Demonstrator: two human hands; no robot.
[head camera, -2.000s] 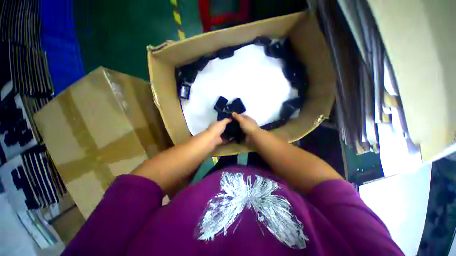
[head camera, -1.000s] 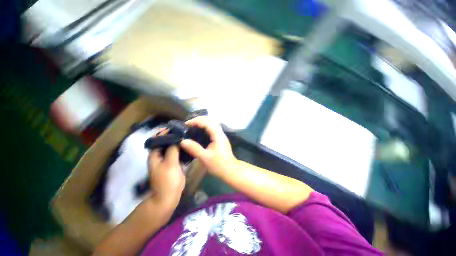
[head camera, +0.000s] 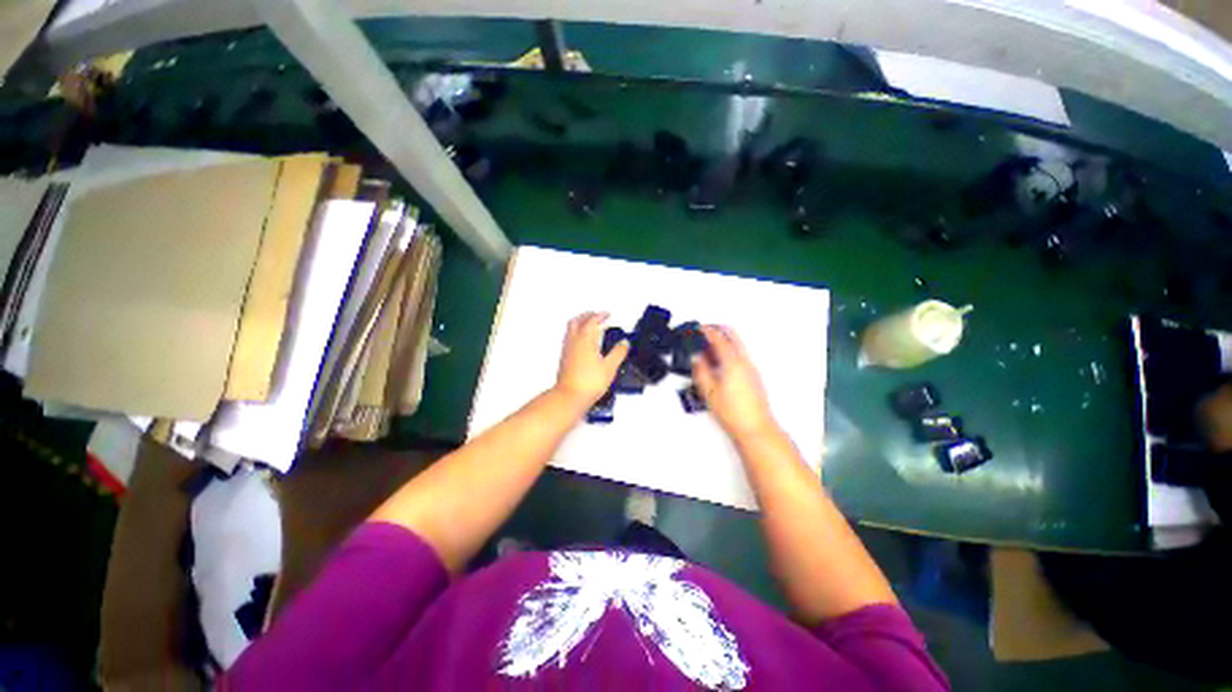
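A heap of small black plastic housings (head camera: 653, 349) lies on the white-faced board (head camera: 757, 304) on the green bench. My left hand (head camera: 589, 362) is at the heap's left side, fingers around its edge. My right hand (head camera: 730, 379) is at the heap's right side, fingertips touching the parts. Single black parts lie beside the heap, below each hand. Whether either hand grips one part firmly cannot be told.
A tall uneven pile of spare boards (head camera: 156, 277) stands left. A pale bottle (head camera: 913, 334) and set-aside black parts (head camera: 938, 427) lie right. The open carton (head camera: 142, 568) is at lower left. A grey post (head camera: 392, 129) crosses above the bench. Another person's dark sleeve shows at far right.
The view has turned from the carton to the bench. The black parts that were in both my hands over the carton are now heaped on the white-faced board, with my hands on either side.
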